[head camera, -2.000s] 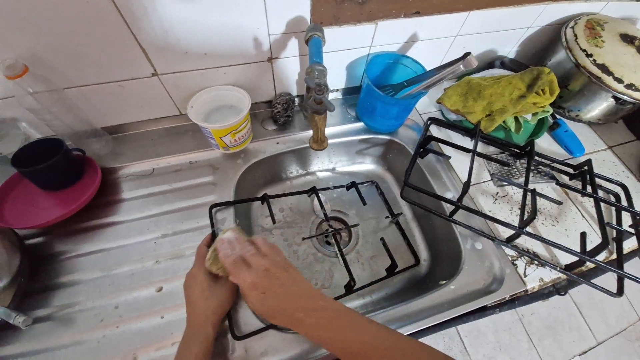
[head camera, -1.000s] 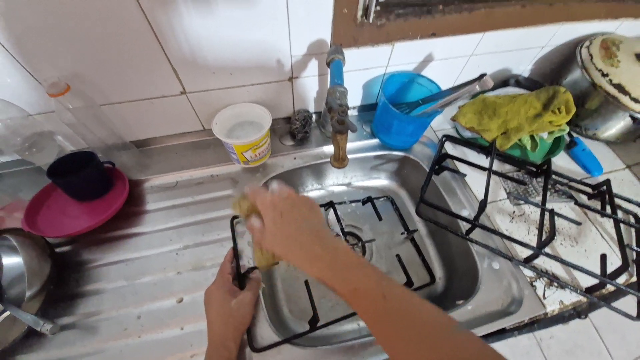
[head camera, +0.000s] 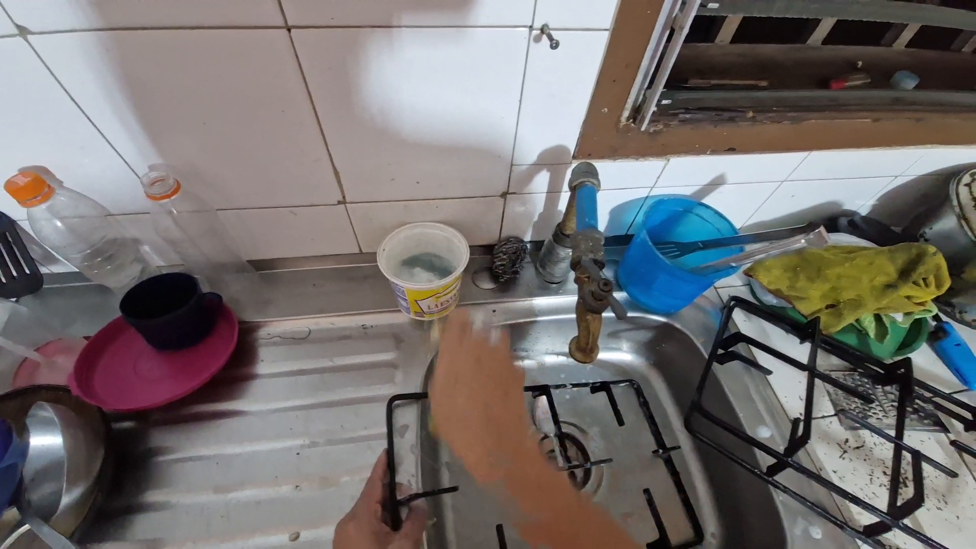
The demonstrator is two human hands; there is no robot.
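Observation:
A black metal stove grate [head camera: 644, 412] lies across the stainless steel sink basin [head camera: 690, 358]. At its left bar my left hand [head camera: 381, 507] grips it, fingers and thumb around the bar. My right hand [head camera: 473, 389] is blurred above the grate's upper left side, just in front of the white plastic tub [head camera: 423, 263]; a bit of something yellowish shows at its left edge, and its fingers are too blurred to read. The tub holds a cloudy liquid. A dark scouring ball [head camera: 508, 259] sits between the tub and the faucet [head camera: 587, 282].
A second grate [head camera: 808, 358] rests over the sink's right edge and tiled counter. Behind it are a blue cup [head camera: 671, 255] with utensils and a yellow cloth [head camera: 854, 282]. At left stand a magenta plate [head camera: 160, 381] with a dark mug [head camera: 171, 309], a metal pan [head camera: 61, 450] and plastic bottles [head camera: 91, 229].
My right hand has moved up from the grate's left part toward the tub. My left hand stays at the grate's left side. The view has tilted up toward the wall and window.

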